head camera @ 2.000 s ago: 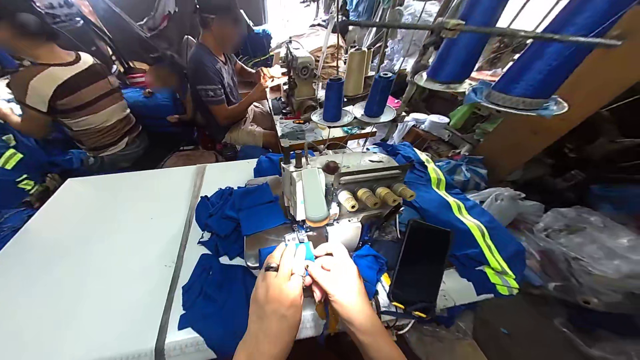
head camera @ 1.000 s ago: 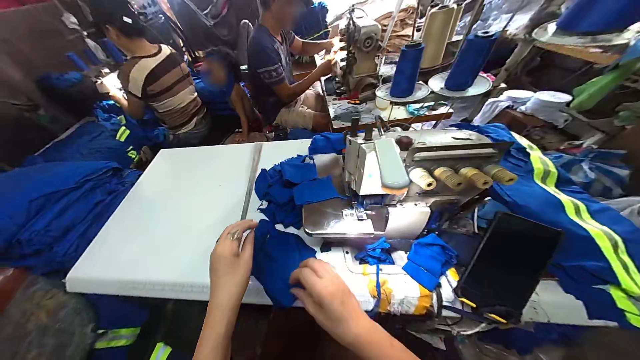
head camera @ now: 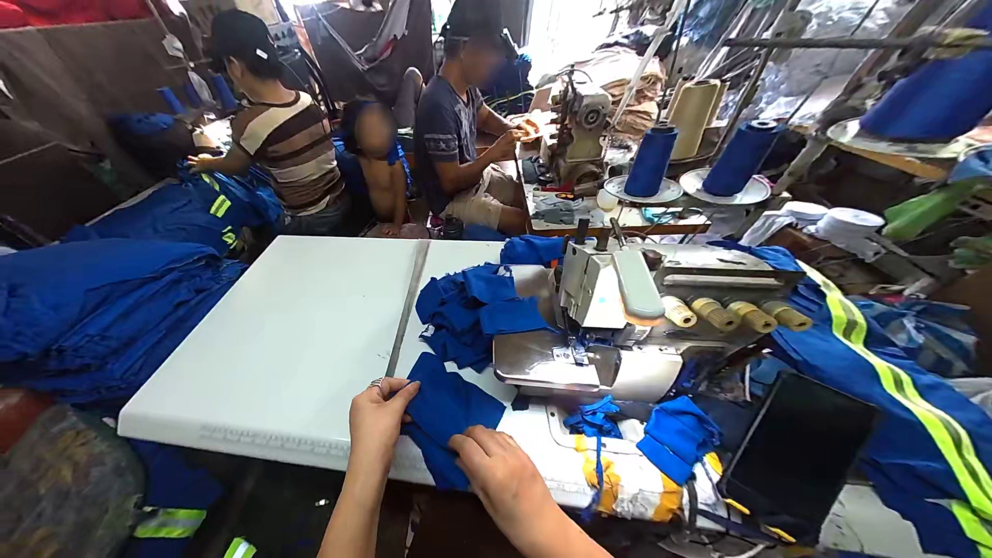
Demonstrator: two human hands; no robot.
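My left hand (head camera: 381,411) pinches the upper left edge of a blue fabric piece (head camera: 453,403) between thumb and fingers. My right hand (head camera: 496,465) rests on the lower right part of that piece, fingers bent; whether it grips the cloth I cannot tell. The fabric lies over the front edge of the white table (head camera: 310,333). Just beyond it stands an overlock sewing machine (head camera: 604,310), with a heap of blue fabric pieces (head camera: 473,310) at its left. Small blue scraps (head camera: 678,438) lie in front of the machine.
A dark flat panel (head camera: 802,449) stands at the right, near blue cloth with reflective strips (head camera: 876,349). Blue thread cones (head camera: 651,159) stand behind the machine. Large piles of blue cloth (head camera: 101,310) lie at the left. Several people sit beyond the table, one at another sewing machine (head camera: 581,128).
Two seconds ago both hands were at the machine's front; they are now on the fabric piece left of it. Since one second ago they have barely moved. The view has swung left.
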